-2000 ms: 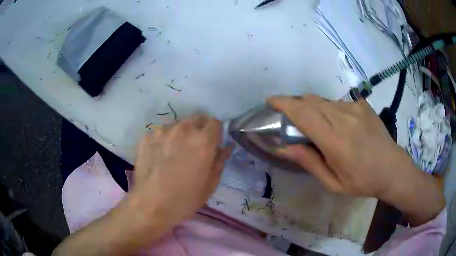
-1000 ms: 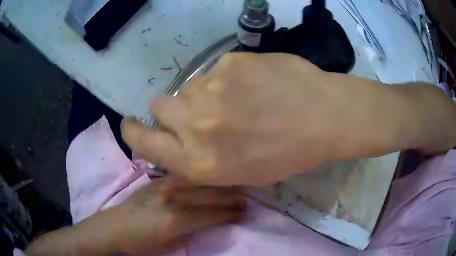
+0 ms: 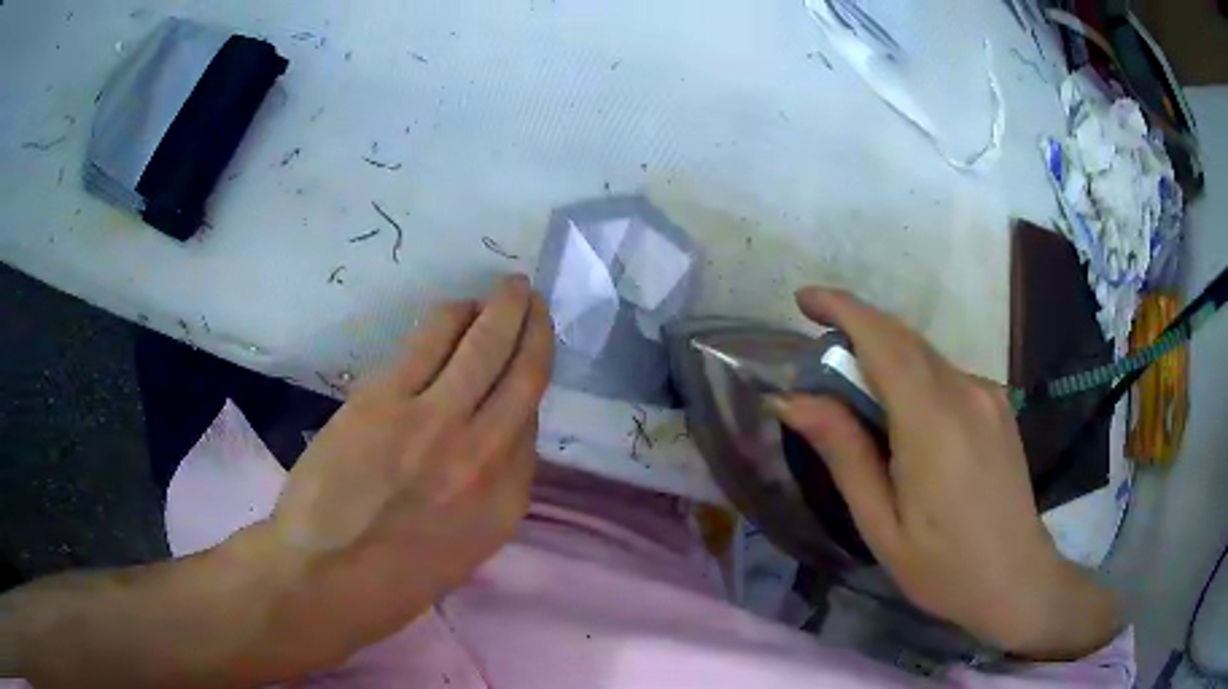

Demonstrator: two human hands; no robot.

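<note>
A pocket piece point(image 3: 593, 366) lies on the white table in front of me, its pointed end away from me. Paler, shiny folded areas show on its upper part. My left hand point(image 3: 438, 404) lies flat at its left edge, fingertips by its side; whether it pinches the cloth cannot be told. My right hand point(image 3: 909, 464) holds the iron point(image 3: 741, 397) by its handle. The iron's tip is at the piece's lower right edge, and its body hangs toward the table's front edge.
Finished pocket stack point(image 3: 168, 128) with a dark band at upper left. Dark iron rest point(image 3: 1057, 350) at right, crossed by the green-black hose point(image 3: 1111, 366). Crumpled white scraps point(image 3: 1111, 189) and a yellow-orange object point(image 3: 1155, 377) at the right edge. White strips point(image 3: 916, 94) at the top; loose threads around.
My right hand and the iron have moved right and back from over the work, uncovering the pocket piece. My left hand has moved up from near my lap to the piece's left side.
</note>
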